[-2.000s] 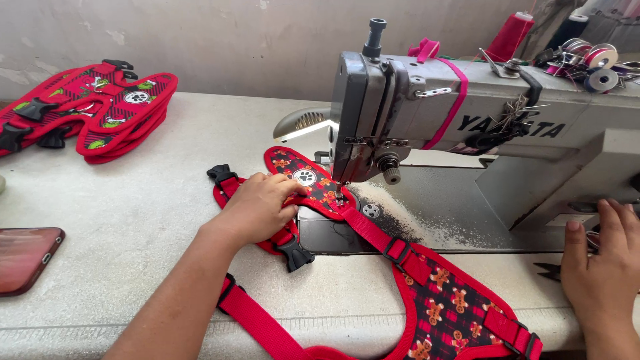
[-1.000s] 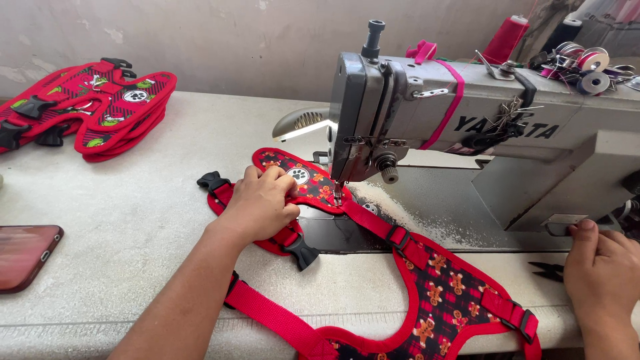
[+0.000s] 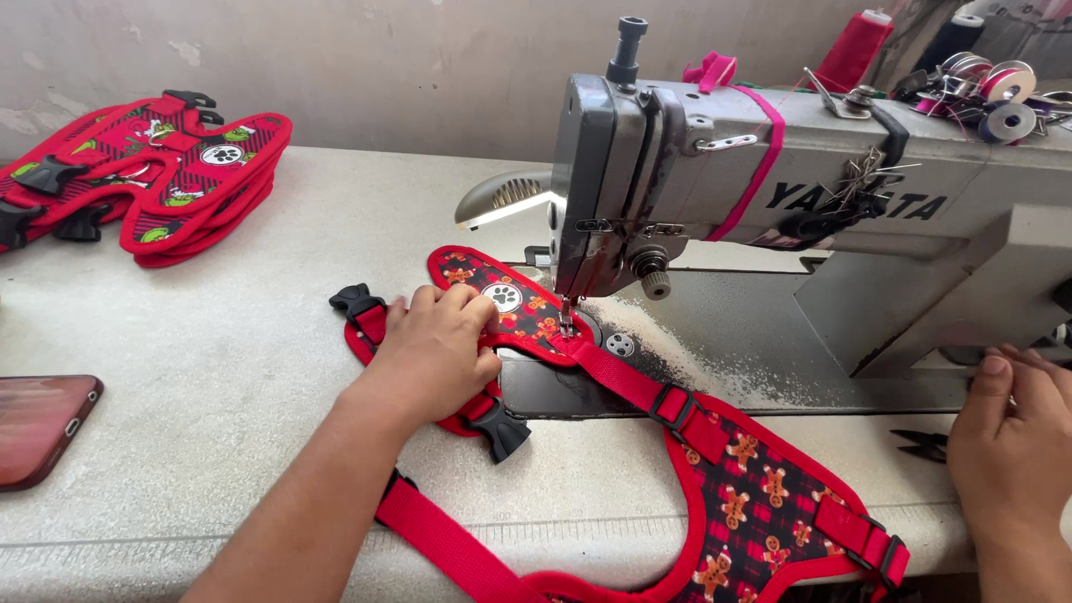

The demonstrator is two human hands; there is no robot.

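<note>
A red-trimmed pet harness with gingerbread print (image 3: pixel 737 494) lies across the bed of an industrial sewing machine (image 3: pixel 720 167) and over the table edge. Its paw-badge panel (image 3: pixel 536 314) is under the presser foot (image 3: pixel 568 322), where a red strap joins it. My left hand (image 3: pixel 440 343) grips that panel just left of the needle, its fingertips partly hidden; black side-release buckles (image 3: pixel 501 431) stick out beside it. At the right, my right hand (image 3: pixel 1013 427) is at the reverse lever (image 3: pixel 961 355) low on the machine; whether its fingers close on the lever cannot be told.
Red harnesses with green print (image 3: pixel 201 180) are stacked at the back left. A phone (image 3: pixel 46 427) lies at the left edge. Black thread snips (image 3: pixel 921 444) lie beside my right hand. Bobbins (image 3: pixel 1005 100) and thread cones (image 3: pixel 854 50) sit on and behind the machine; pins hang on its arm.
My right hand has moved from the table's right side up to the lever area, uncovering the snips. My left hand and the panel have shifted slightly at the needle.
</note>
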